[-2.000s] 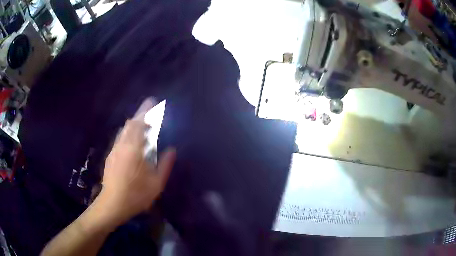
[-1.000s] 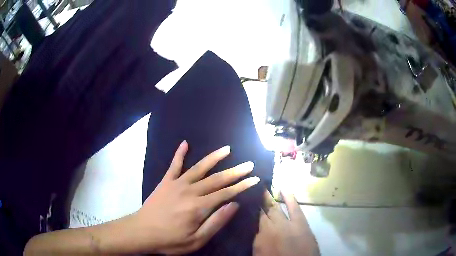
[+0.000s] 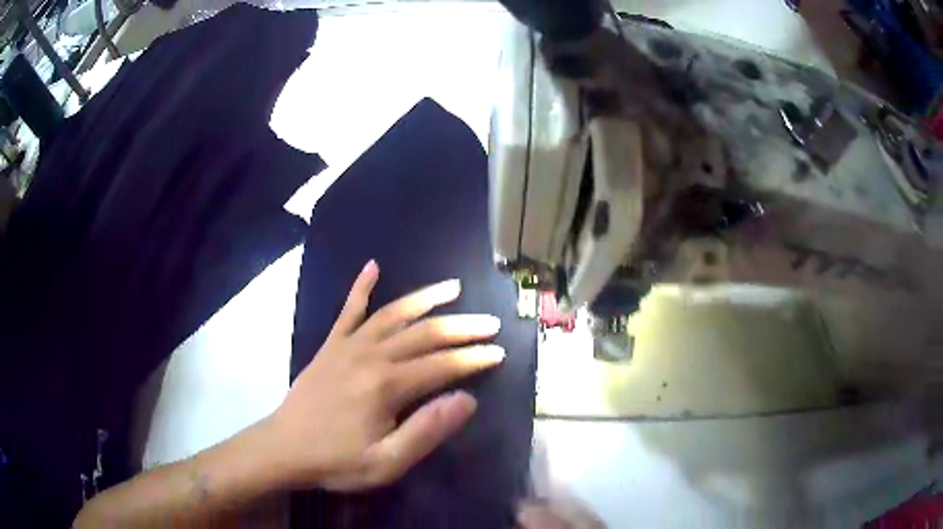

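Note:
A dark navy cut panel (image 3: 414, 207) with a pointed top end lies on the white sewing table, its right edge beside the presser foot area (image 3: 527, 294) of the cream-white sewing machine (image 3: 564, 176). My left hand (image 3: 403, 377) lies flat on the panel with its fingers spread, left of the needle. My right hand (image 3: 558, 514) shows only in part at the bottom edge, blurred, by the panel's lower right edge; its fingers cannot be made out. The needle itself is not clear in the glare.
A wide dark pile of cut panels (image 3: 155, 196) with a notched edge lies at the left of the white table (image 3: 212, 367). The machine arm (image 3: 786, 248) reaches across the right side. Metal rods and clutter show at the upper left.
Since one second ago, the panel's right edge has come up against the presser foot area. My right hand has moved down, mostly out of view. My left hand remains spread on the panel.

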